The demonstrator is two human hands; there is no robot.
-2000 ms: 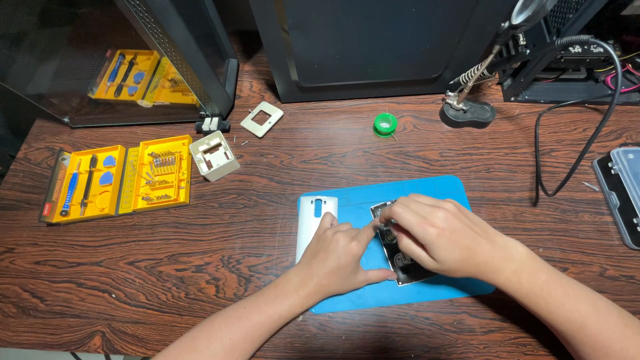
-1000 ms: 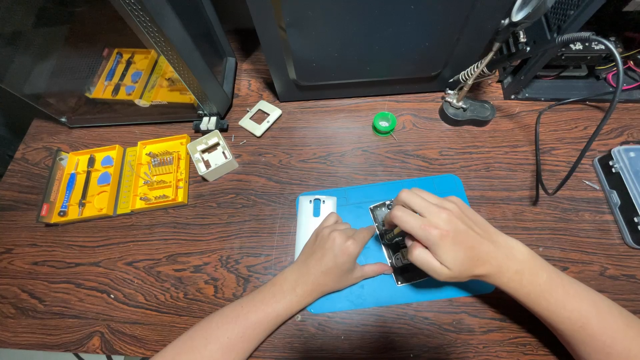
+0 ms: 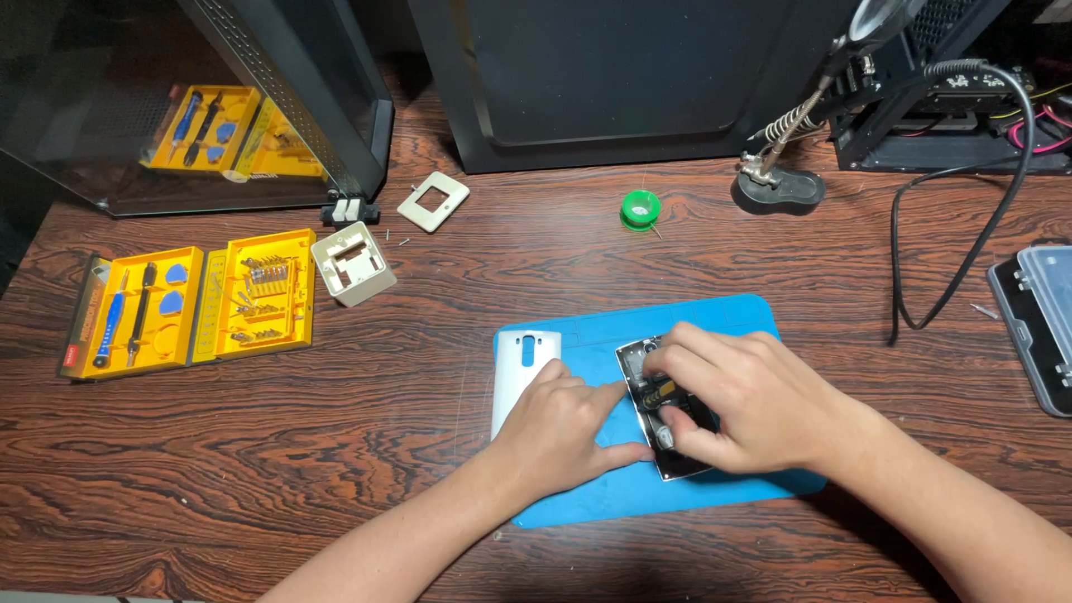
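An opened smartphone (image 3: pixel 670 456) with its inner parts showing lies tilted on a blue silicone work mat (image 3: pixel 586 502). My left hand (image 3: pixel 569 423) rests on the mat, its index finger and thumb touching the phone's left edge. Over the phone is my right hand (image 3: pixel 754 398), with thumb and fingers apart on either side of a small black and gold part inside; whether they grip it cannot be told. A white phone back cover (image 3: pixel 512 381) with a slot near its top lies left of the phone, partly beneath my left hand.
Left stands an open yellow screwdriver kit (image 3: pixel 209 310), near a cream electrical box (image 3: pixel 356 268) and its frame plate (image 3: pixel 433 202). Behind are a green solder spool (image 3: pixel 641 209), a magnifier stand base (image 3: pixel 777 191) and a black panel (image 3: pixel 611 75). A black cable (image 3: pixel 946 310) and a plastic case (image 3: pixel 1030 335) are right.
My right hand's fingers have shifted over the phone and spread, so more of its inside shows than two seconds ago. My left hand has stayed at the phone's left edge.
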